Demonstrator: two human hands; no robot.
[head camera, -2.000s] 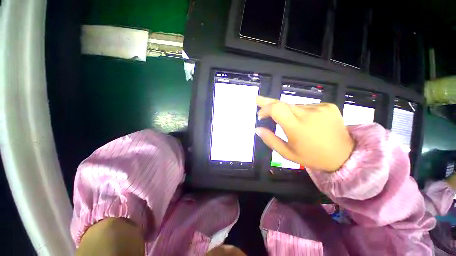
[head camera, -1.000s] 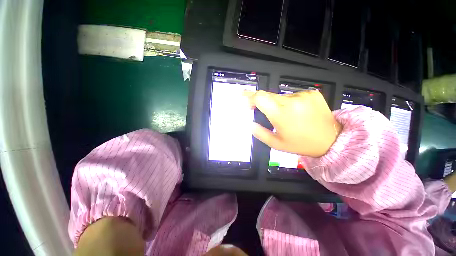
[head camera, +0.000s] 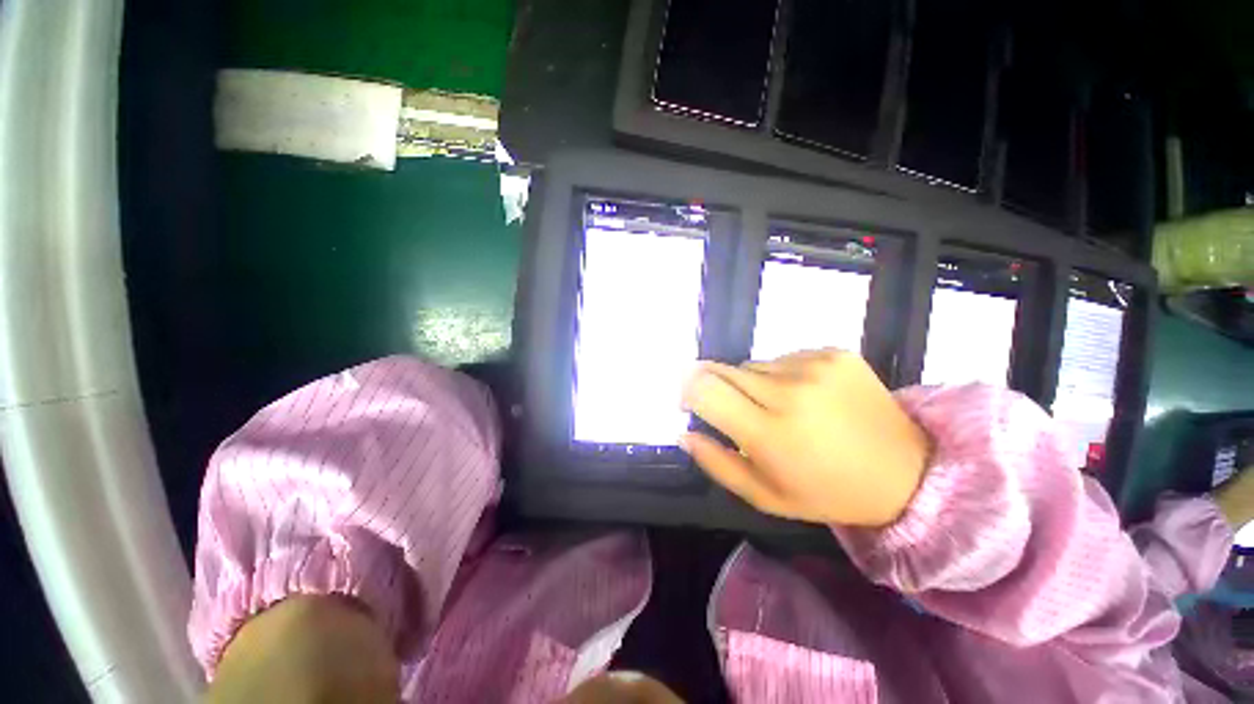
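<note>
A black phone tray (head camera: 550, 481) lies in front of me with several phones side by side in its slots. The leftmost phone (head camera: 638, 330) shows a bright white screen. My right hand (head camera: 811, 433) is bare, with the index fingertip at the lower right of that screen. It holds nothing and covers the lower part of the second phone (head camera: 811, 305). The third phone (head camera: 972, 323) and the rightmost phone (head camera: 1089, 351) have lit screens, partly behind my sleeve. My left hand (head camera: 305, 657) is cut off by the bottom edge; its fingers are mostly hidden.
A second black tray (head camera: 853, 162) with dark phones lies behind the first. A pale strip with a metal end (head camera: 310, 118) is at the left on the green mat. A white post (head camera: 69, 358) stands at far left. A yellowish wrapped pole (head camera: 1207, 250) and another person's pink sleeve (head camera: 1185, 539) are at right.
My right hand has moved down from the upper right of the leftmost phone's screen to its lower right. More of the second and third screens now shows. My left arm has stayed almost still.
</note>
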